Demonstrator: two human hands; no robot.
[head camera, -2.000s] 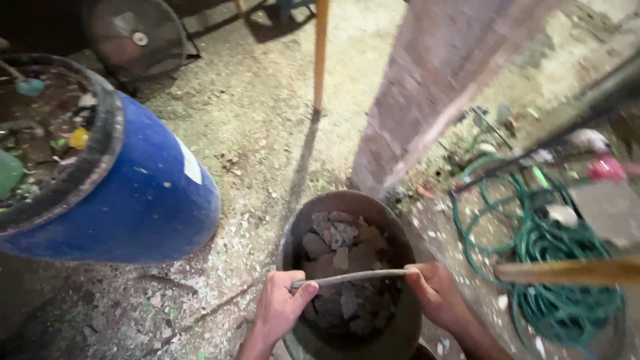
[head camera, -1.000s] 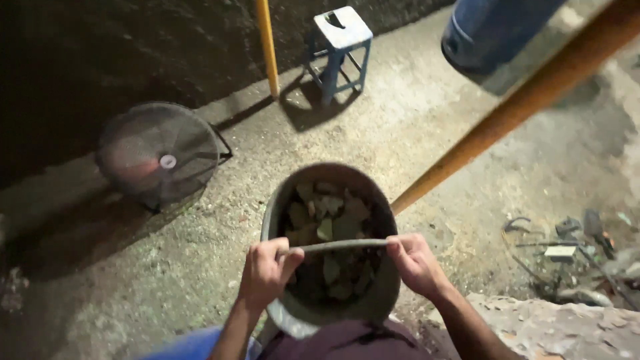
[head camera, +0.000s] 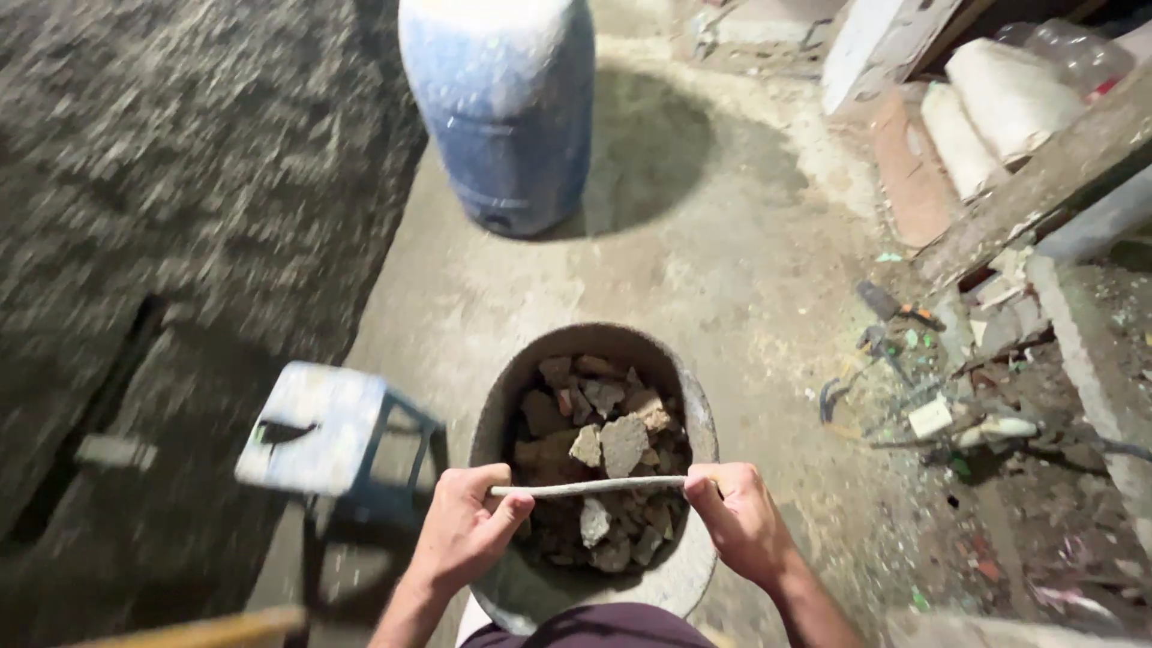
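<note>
A round bucket (head camera: 702, 396) holds broken pieces of masonry rubble (head camera: 623, 445) and hangs or stands close in front of my body; its base is hidden. Across its mouth runs a thin, pale handle (head camera: 594, 487). My left hand (head camera: 472, 522) is closed around the handle's left end. The right end is in the grip of my right hand (head camera: 742, 517), near the bucket's right rim.
A blue plastic barrel (head camera: 513, 117) stands ahead. To the left are a small stool (head camera: 315, 427) and a rough dark wall (head camera: 180, 162). Cables and debris (head camera: 927, 414) lie at right, near a slanting beam (head camera: 1053, 189) and white sacks (head camera: 1012, 99).
The view has swung widely from the blue barrel of waste and the fan to the stool and another blue barrel. Both hands have kept hold of the bucket's handle.
</note>
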